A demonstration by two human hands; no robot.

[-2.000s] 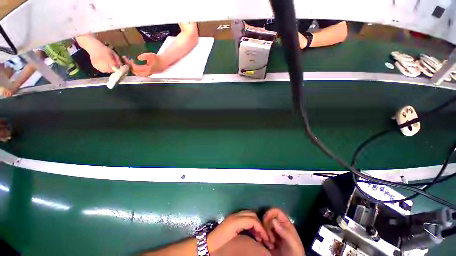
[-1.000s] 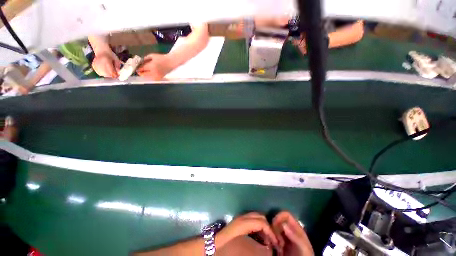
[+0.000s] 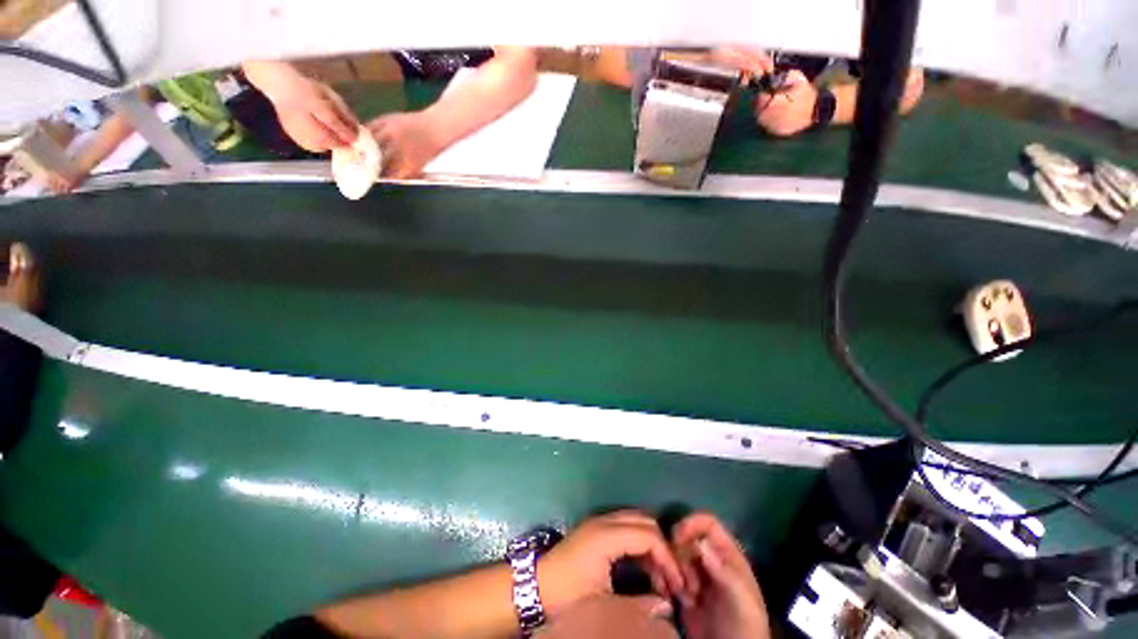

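Note:
My left hand [image 3: 612,562], with a metal watch on its wrist, is at the bottom of the view with fingers curled. My right hand [image 3: 724,580] is close beside it, fingertips near the left ones, cut off by the lower edge. A dark patch shows between the hands; whether it is a held part or shadow I cannot tell. A silver screw feeder [image 3: 921,549] with black parts stands to the right of my hands. A cream plastic housing [image 3: 997,317] with round holes lies on the green belt at the right.
A thick black cable [image 3: 846,287] hangs across the view to the feeder. Across the belt, a person's hands hold a white housing [image 3: 356,166] by a white sheet [image 3: 530,125]. A grey box [image 3: 680,131] and corded units [image 3: 1063,181] are there. A pale rail [image 3: 562,422] edges the belt.
The view has shifted, with the hanging cable now farther right. The person across has turned the white housing, its broad face now showing. My hands stay close together in nearly the same pose.

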